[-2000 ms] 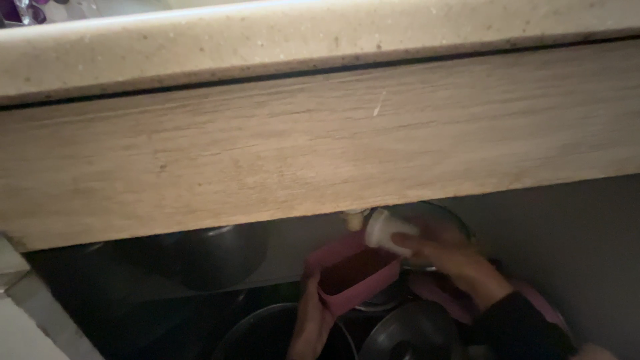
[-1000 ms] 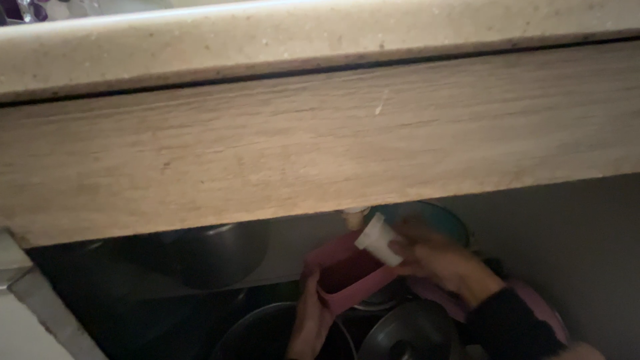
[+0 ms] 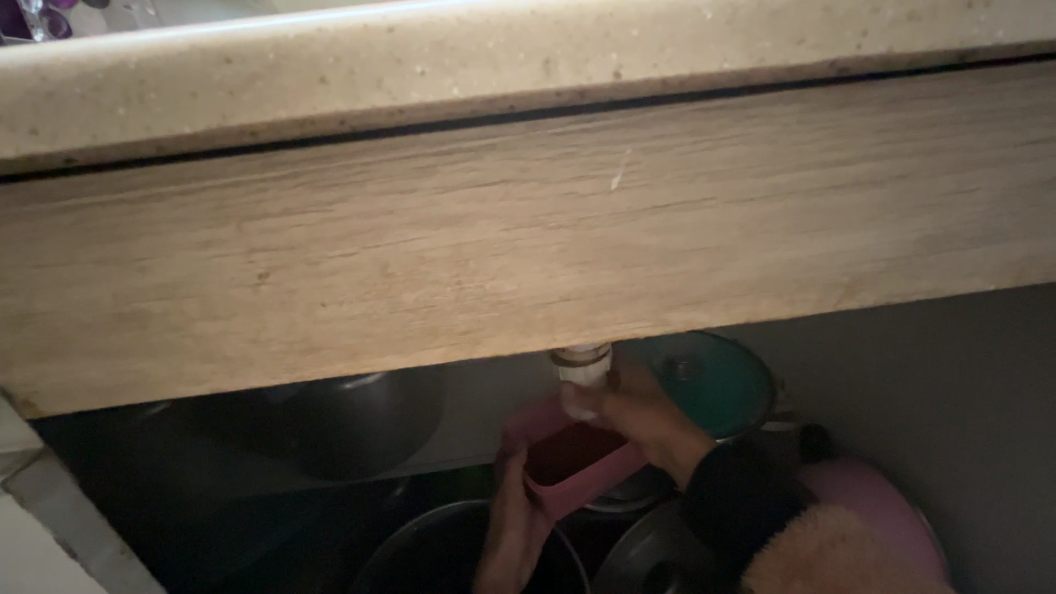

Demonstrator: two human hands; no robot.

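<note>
Inside the dim cabinet, my left hand (image 3: 513, 511) grips the left side of a pink rectangular container (image 3: 587, 485), whose open top shows a dark reddish inside. Just above it, my right hand (image 3: 639, 408) has its fingers closed around a white plastic fitting (image 3: 584, 373), which meets the end of a pipe (image 3: 582, 355) under the cabinet's front panel. Dimness and blur hide the exact contact between the fitting and the pipe.
A wood-grain panel (image 3: 495, 247) and a speckled countertop edge (image 3: 462, 66) cross above my hands. Around them are a dark pot (image 3: 429, 553), a pan lid (image 3: 643, 553), a glass lid (image 3: 718, 384), a pink pan (image 3: 874, 511) and a large metal pot (image 3: 363, 421).
My right hand has moved the white fitting up from over the pink container to the pipe end. My left hand has stayed on the container.
</note>
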